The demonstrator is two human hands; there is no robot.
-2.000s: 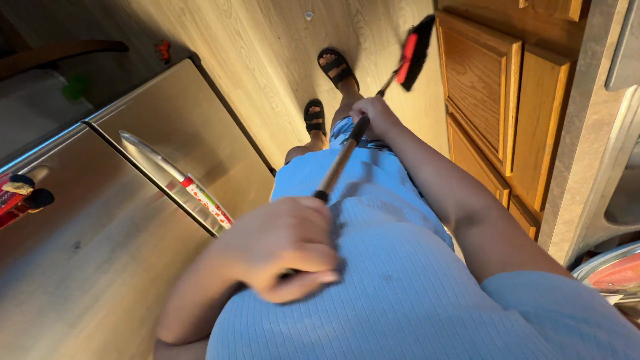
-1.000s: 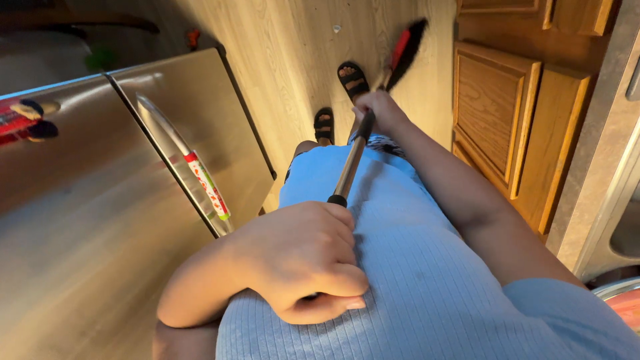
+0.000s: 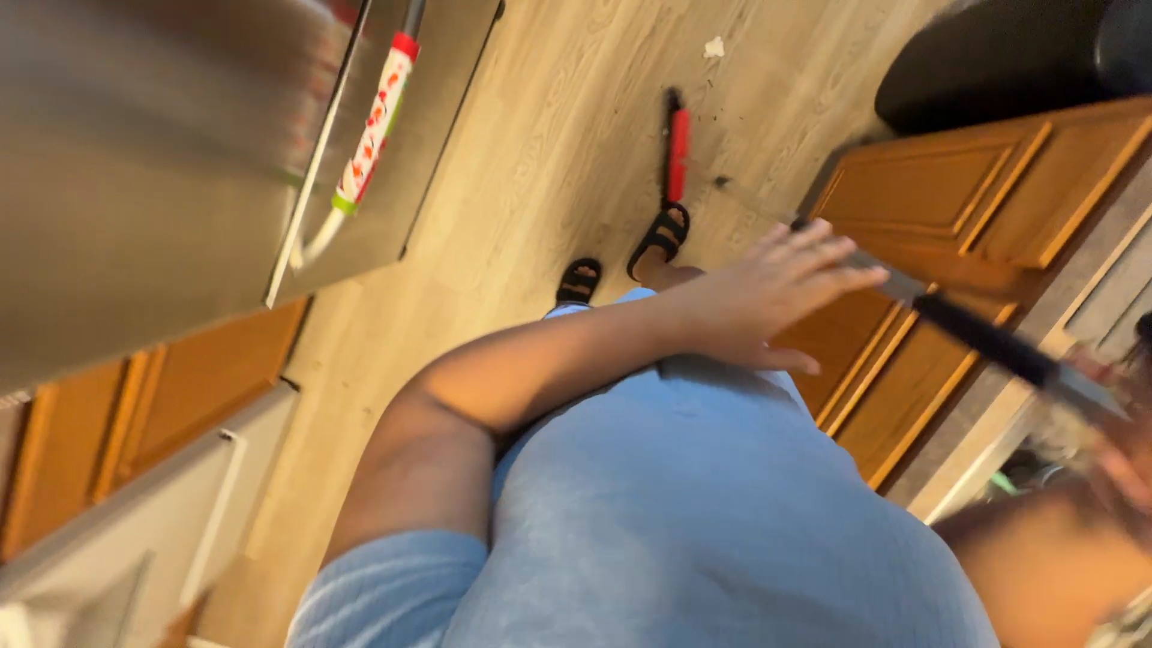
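A broom's red and black head (image 3: 677,155) is on the wood-look floor, just beyond my sandalled feet. Its handle (image 3: 981,337) slants up to the right, with a black grip section. My right hand (image 3: 1116,441), blurred at the right edge, is closed around the upper part of the handle. Over the handle's middle, my left hand (image 3: 783,292) is spread with its fingers apart; whether it touches the handle is unclear. A small white scrap (image 3: 714,47) and dark crumbs lie on the floor past the broom head.
A stainless refrigerator (image 3: 180,171) with a patterned handle cover (image 3: 376,130) stands at left. Wooden cabinets (image 3: 909,198) and a countertop line the right, with a black bin (image 3: 990,67) beyond them. More cabinets and a white appliance (image 3: 207,486) are at lower left.
My left hand has let go of the handle's upper part and reached forward. My right hand has moved from the lower shaft to the handle's upper part at far right. The view has turned.
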